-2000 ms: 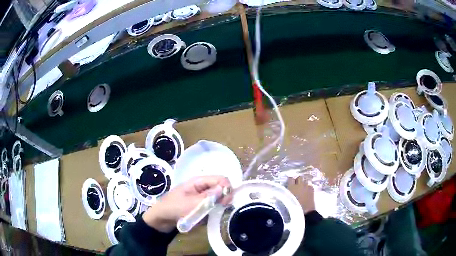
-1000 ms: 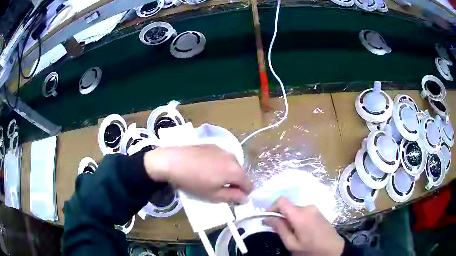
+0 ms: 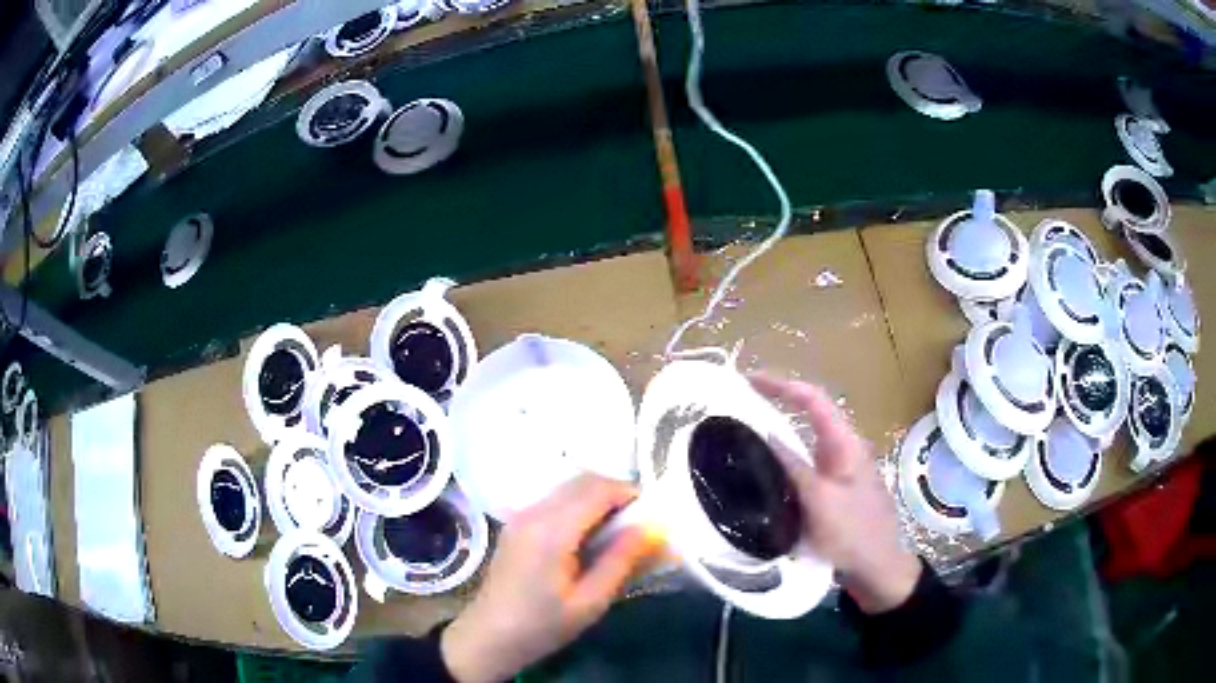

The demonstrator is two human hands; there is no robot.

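My right hand (image 3: 854,500) grips the right side of a white ring-shaped housing (image 3: 667,414) with a glossy black centre, held tilted above the bench front. My left hand (image 3: 554,567) is at the housing's lower left, with its fingers closed around a small blurred thing that shows an orange spot (image 3: 616,560); its shape is unclear. A round white cover (image 3: 540,424) lies just left of the housing. A white cord (image 3: 774,187) hangs from the top and runs down behind the housing. Another length of cord shows below it.
Several black-centred housings (image 3: 390,450) lie in a group at left. A pile of mostly grey-centred housings (image 3: 1010,376) is at right. Behind, a green conveyor (image 3: 534,200) carries several housings, crossed by a brown bar with a red end (image 3: 678,234). White sheets (image 3: 107,507) lie far left.
The white piece with two prongs that was by my left hand is gone from view. The housing is raised and tilted, my right hand is on its right side, and orange shows at my left fingers.
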